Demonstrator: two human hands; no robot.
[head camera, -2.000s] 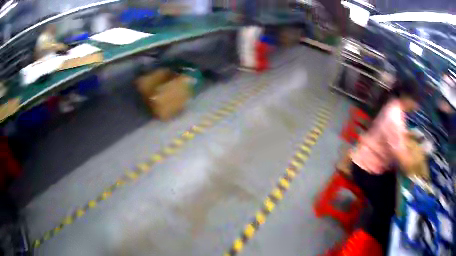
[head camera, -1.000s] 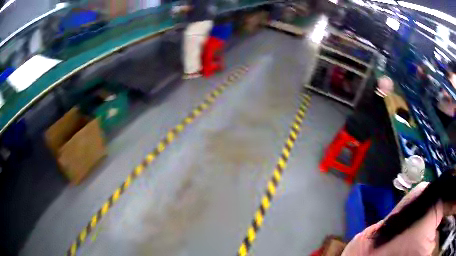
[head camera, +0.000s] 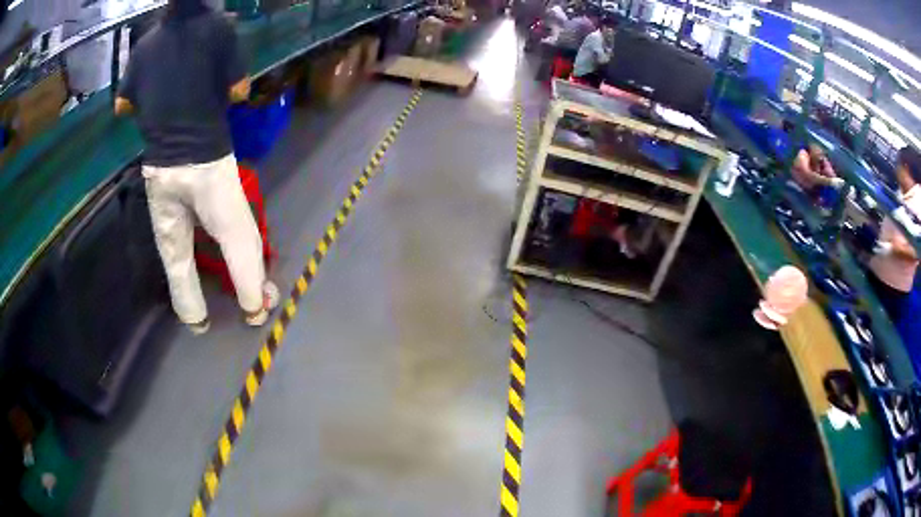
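Neither of my hands is in the picture. Nearest in front of me is the grey floor (head camera: 404, 384) of an aisle, between two yellow-black tape lines. A red plastic stool (head camera: 646, 480) stands at the bottom right, partly hidden by something black. On the right bench (head camera: 752, 237), dark blue trays (head camera: 874, 366) with black headsets stand in a row. A pinkish head-shaped form (head camera: 783, 295) stands at the bench edge, and a black item with a white part (head camera: 840, 396) lies nearer.
A shelf cart (head camera: 611, 187) stands right of the aisle, with a cable on the floor. A person (head camera: 192, 131) in a dark top and light trousers stands at the left bench (head camera: 91, 192). A wooden pallet (head camera: 429, 74) lies farther ahead. Several people sit or stand beyond.
The view has moved forward along the aisle. The cart and the standing person appear larger and nearer. The person in pink by the right bench and the open carton have left the view.
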